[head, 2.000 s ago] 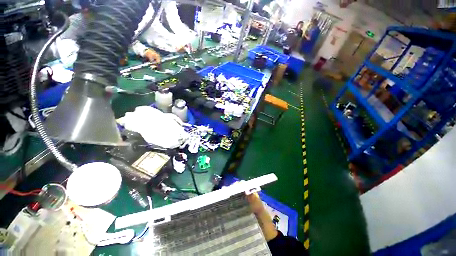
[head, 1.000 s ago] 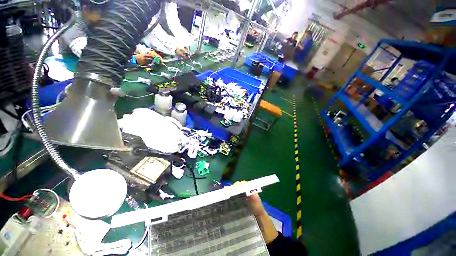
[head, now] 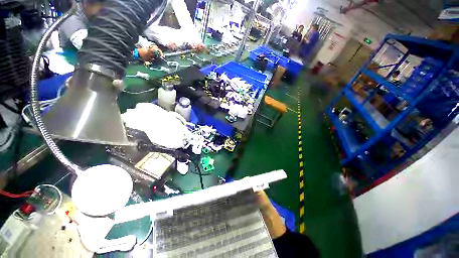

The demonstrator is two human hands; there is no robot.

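Observation:
A large flat grey-white component sample box [head: 214, 229] fills the bottom middle, with rows of tiny labelled compartments and a white upper edge. It is cut off by the bottom of the picture. My right hand [head: 260, 200] is at the box's upper right edge, gripping it; the fingers are mostly hidden behind the edge and the forearm runs to a dark sleeve. My left hand is not in view.
A round white work lamp [head: 102, 190] and a fume extractor funnel [head: 86, 113] stand at the left. A pale board [head: 48, 237] lies lower left. White bottles [head: 166, 97], loose parts and a blue bin [head: 236, 70] are beyond. A blue rack [head: 385, 121] stands right of the aisle.
The view has shifted slightly. The box's upper edge sits a little further right and is tilted a little differently; my right hand stays on it.

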